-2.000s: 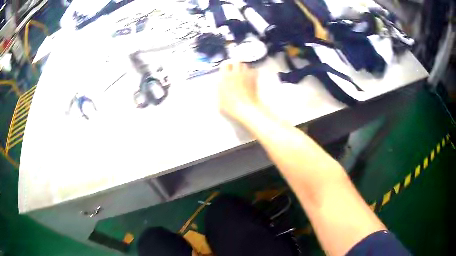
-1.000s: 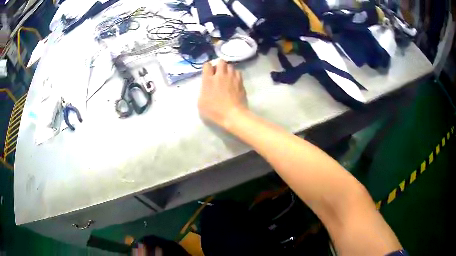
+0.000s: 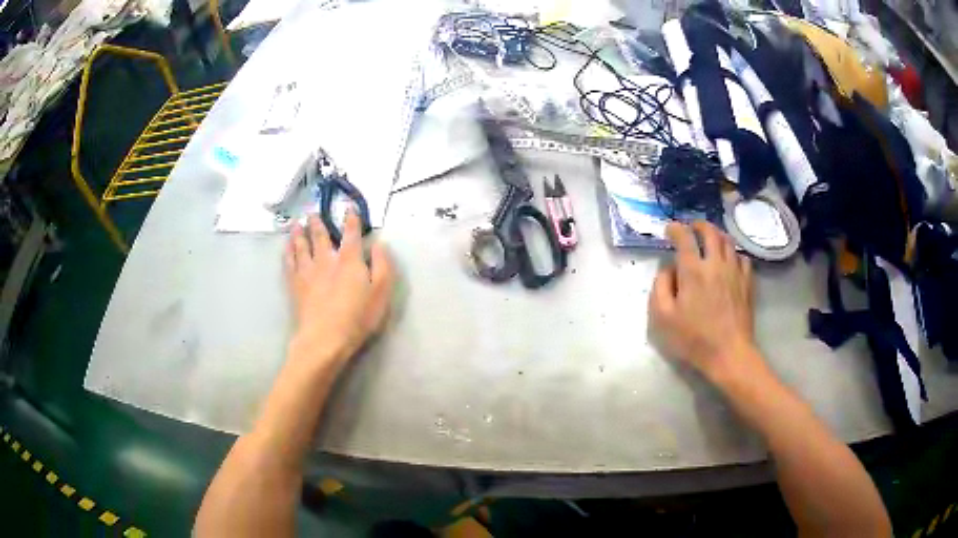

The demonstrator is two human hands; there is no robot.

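My left hand (image 3: 334,289) lies palm down on the pale worktable (image 3: 462,378), its fingertips at the handles of dark pliers (image 3: 340,200); no grip shows. My right hand (image 3: 704,299) lies on the table at the lower edge of a blue-white booklet (image 3: 636,223), left of a white tape roll (image 3: 764,225). The fingers of both hands are a little apart. Black shears (image 3: 515,226) and pink-red snips (image 3: 562,212) lie between the hands.
A black cord bundle (image 3: 688,181) lies on the booklet. A ruler (image 3: 588,143) lies behind the shears. Dark and white fabric strips (image 3: 861,189) are heaped at right. White paper (image 3: 257,189) lies under the pliers. A yellow rack (image 3: 163,137) stands beyond the table's left end.
The view has turned left and come nearer the tabletop. My left hand, earlier low near my legs, now lies at the pliers. My right hand remains on the table near the booklet and tape roll.
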